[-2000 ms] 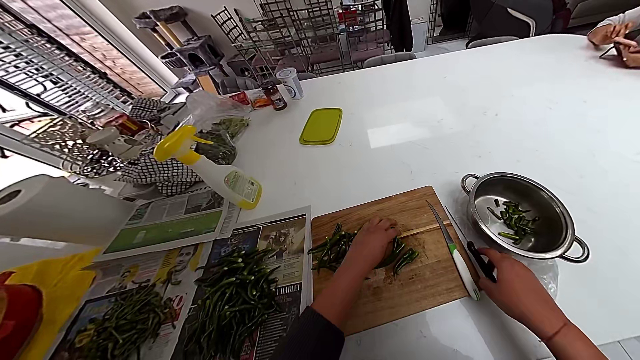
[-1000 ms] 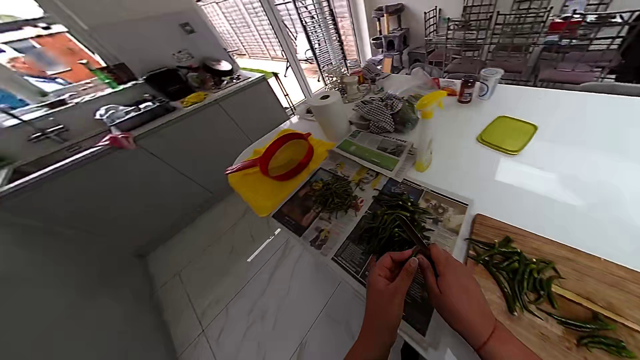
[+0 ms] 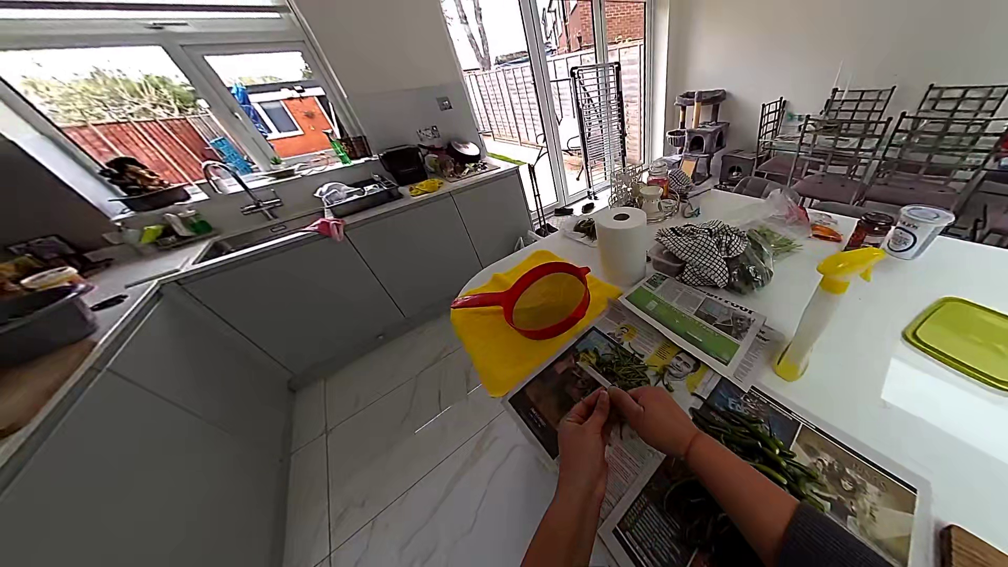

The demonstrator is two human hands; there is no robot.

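My left hand (image 3: 584, 437) and my right hand (image 3: 655, 417) meet at the fingertips over the newspaper (image 3: 551, 402). A thin knife blade (image 3: 596, 376) points up and left from between them; its handle is hidden, apparently in the right hand. Whatever the left fingertips pinch is too small to make out. Just beyond the hands lies a small pile of green chillies or their stalks (image 3: 618, 366). A larger heap of green chillies (image 3: 760, 449) rests on newspaper to the right, partly behind my right forearm.
A red-rimmed strainer (image 3: 549, 302) lies on a yellow cloth (image 3: 492, 346) at the table's edge. Beyond are a paper towel roll (image 3: 622, 244), a checked cloth (image 3: 702, 250), and a spray bottle (image 3: 815, 323). A green lid (image 3: 961, 339) and a wooden board's corner (image 3: 965, 547) are at right.
Both hands have moved left, from the larger chilli heap to the smaller pile. Two seconds ago the left was on the chopping board and the right beside the metal pan. The view has swung left.
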